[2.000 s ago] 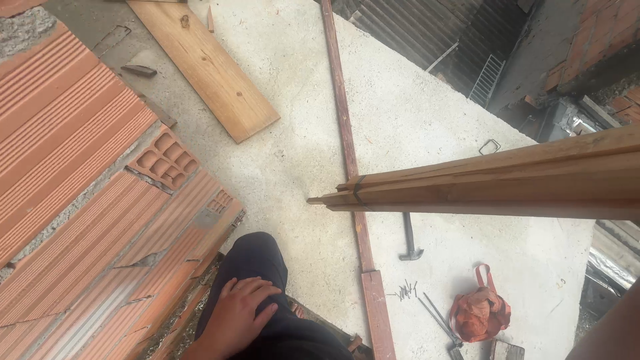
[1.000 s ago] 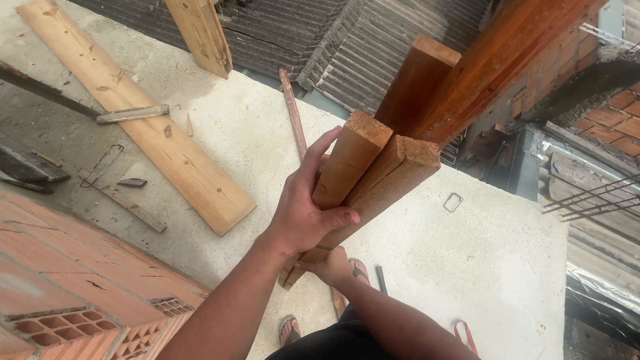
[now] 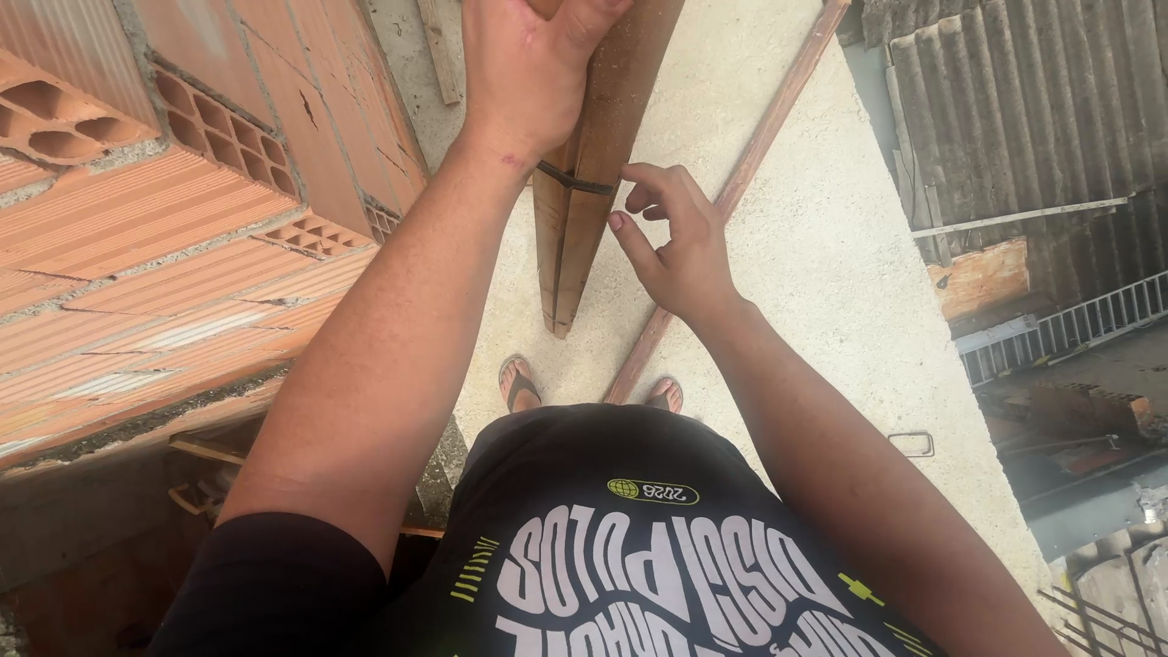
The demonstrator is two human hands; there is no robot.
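A bundle of wooden boards (image 3: pixel 630 100) stands upright in front of me, its lower end near the concrete slab by my feet. A dark strap (image 3: pixel 575 181) runs around the boards. My left hand (image 3: pixel 534 73) grips the bundle above the strap; part of its fingers is cut off by the top edge of the view. My right hand (image 3: pixel 671 233) is just right of the strap, fingers curled and apart, holding nothing. Whether its fingertips touch the boards I cannot tell.
A hollow-brick wall (image 3: pixel 182 265) rises on the left. A long reddish wooden strip (image 3: pixel 776 109) lies on the concrete slab (image 3: pixel 821 274) right of the bundle. The slab's edge drops off at right, above a corrugated roof (image 3: pixel 1022 119). A bent wire loop (image 3: pixel 912 444) lies near that edge.
Two seconds ago one hand rested on my leg; one second ago both hands were on the bundle. Now my right hand is off its earlier grip. The view has turned strongly downward.
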